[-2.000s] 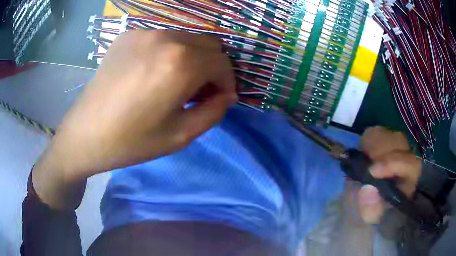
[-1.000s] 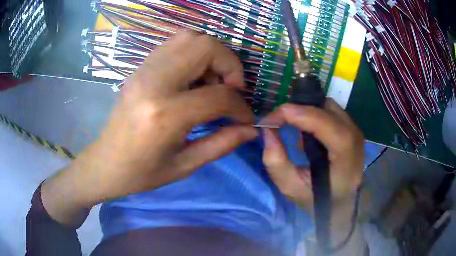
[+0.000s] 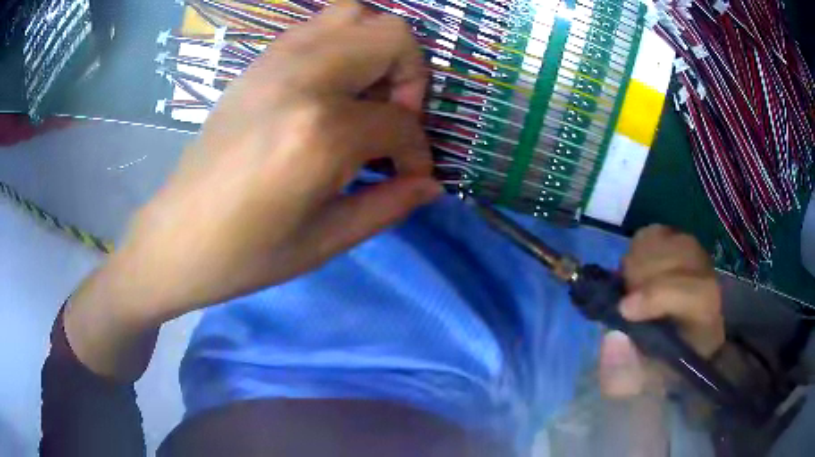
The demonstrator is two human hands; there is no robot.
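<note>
My right hand (image 3: pixel 670 308) holds the black soldering iron (image 3: pixel 617 308) at the right. Its thin tip points up and left and reaches the lower edge of the green PCB panel (image 3: pixel 533 112), close to my left fingertips. My left hand (image 3: pixel 295 170) has thumb and forefinger pinched together at the panel's lower left corner. A short light wire end shows by the fingertips; most of the wire is hidden by the hand. Rows of soldered leads (image 3: pixel 460 127) lie across the panel, with white plugs at the left.
A loose pile of red and black leads (image 3: pixel 746 116) lies at the right on the green mat (image 3: pixel 672 192). White backing with a yellow patch (image 3: pixel 642 113) edges the panel. A striped sheet (image 3: pixel 55 54) is at the far left. Blue clothing (image 3: pixel 357 330) covers my lap below.
One second ago both hands' fingers met at a wire and the iron pointed upward. My right hand has moved right and down, and the iron's tip is now at the panel's lower edge.
</note>
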